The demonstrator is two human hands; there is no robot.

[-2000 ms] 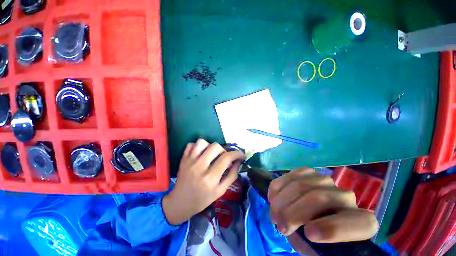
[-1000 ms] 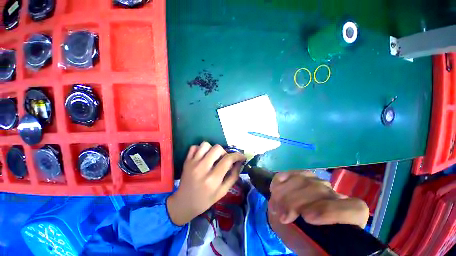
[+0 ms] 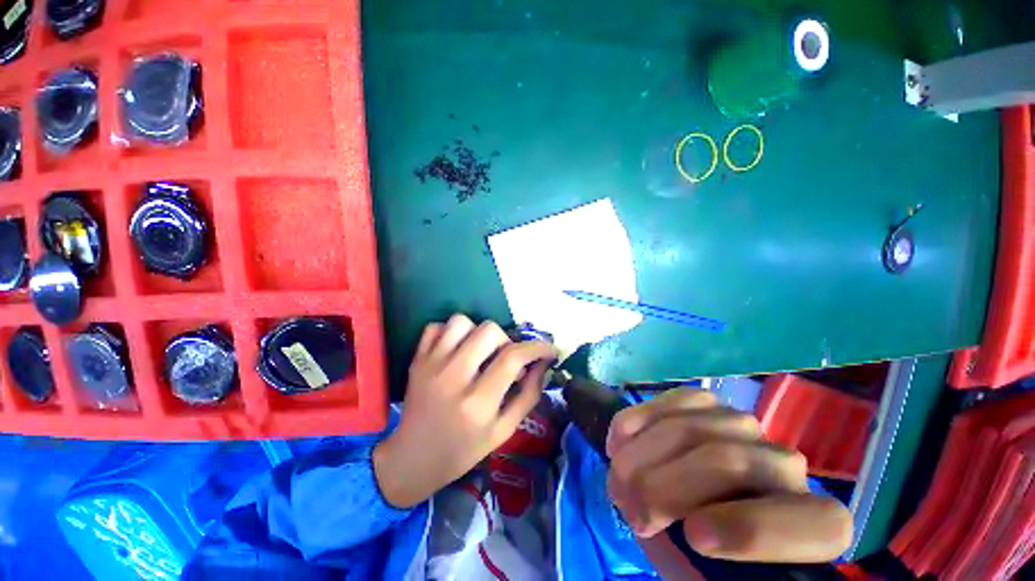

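My left hand (image 3: 460, 403) is at the bench's near edge, its fingers closed around a small dark round part, the watch case (image 3: 530, 335), which is mostly hidden. My right hand (image 3: 721, 471) grips the electric screwdriver (image 3: 590, 406), its black body running down to the lower right. The screwdriver's narrow end points at the watch case beside my left fingertips; whether the bit touches a screw cannot be told. The white paper sheet (image 3: 568, 270) lies just beyond, with a blue stick (image 3: 653, 309) across it.
A red foam tray (image 3: 369, 227) with black round units is at left. Dark micro screws (image 3: 457, 170), two yellow rings (image 3: 696, 157), a green spool (image 3: 755, 80) and a small round part (image 3: 898, 251) lie on the green bench. A metal post (image 3: 982, 82) and red trays (image 3: 965, 499) are at right.
The whole view shifts slightly between frames. My right hand and the screwdriver tilt a little, and less of the screwdriver's body shows now than one second ago. My left hand keeps its hold.
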